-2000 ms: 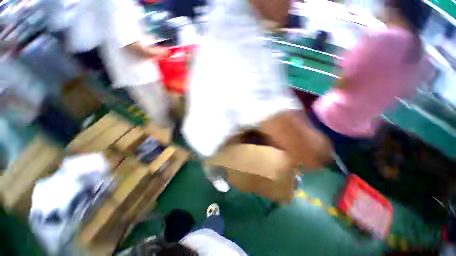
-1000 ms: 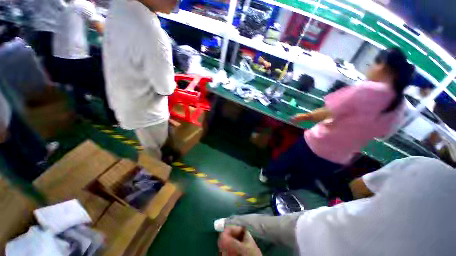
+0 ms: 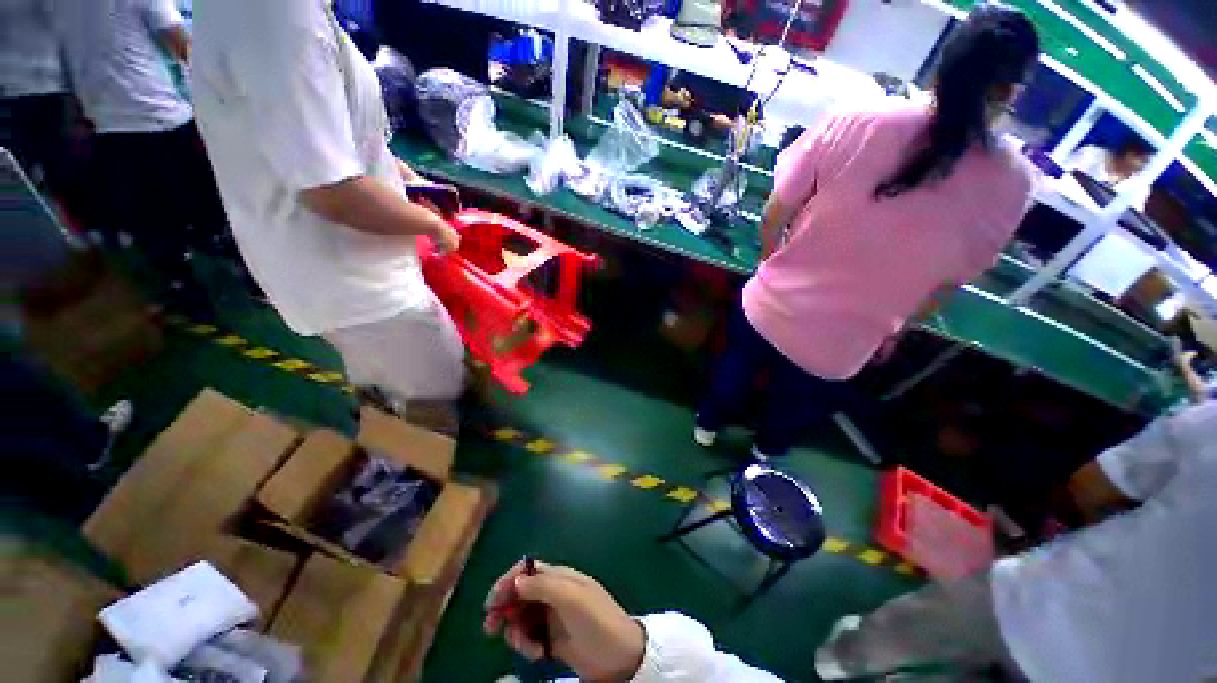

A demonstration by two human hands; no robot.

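My right hand (image 3: 567, 620), in a white sleeve, is at the bottom centre with its fingers curled around a thin dark stick (image 3: 533, 600), perhaps a pen. My left hand is not in view. Left of my hand, a small open carton (image 3: 295, 483) with raised flaps holds dark bagged items (image 3: 379, 510). It stands on larger closed cartons (image 3: 200, 460). White flat packets (image 3: 179, 611) lie on the stack at the lower left.
A person in white (image 3: 287, 174) holds a red plastic stool (image 3: 501, 287). A person in pink (image 3: 894, 227) faces the green bench (image 3: 694, 247). A black round stool (image 3: 778, 512) and red crate (image 3: 934, 523) stand on the floor. Another person (image 3: 1108, 574) is at the right.
My right hand has come further into view, up and to the left. The person at the right has moved right, uncovering the black stool and red crate. The person in pink has turned away.
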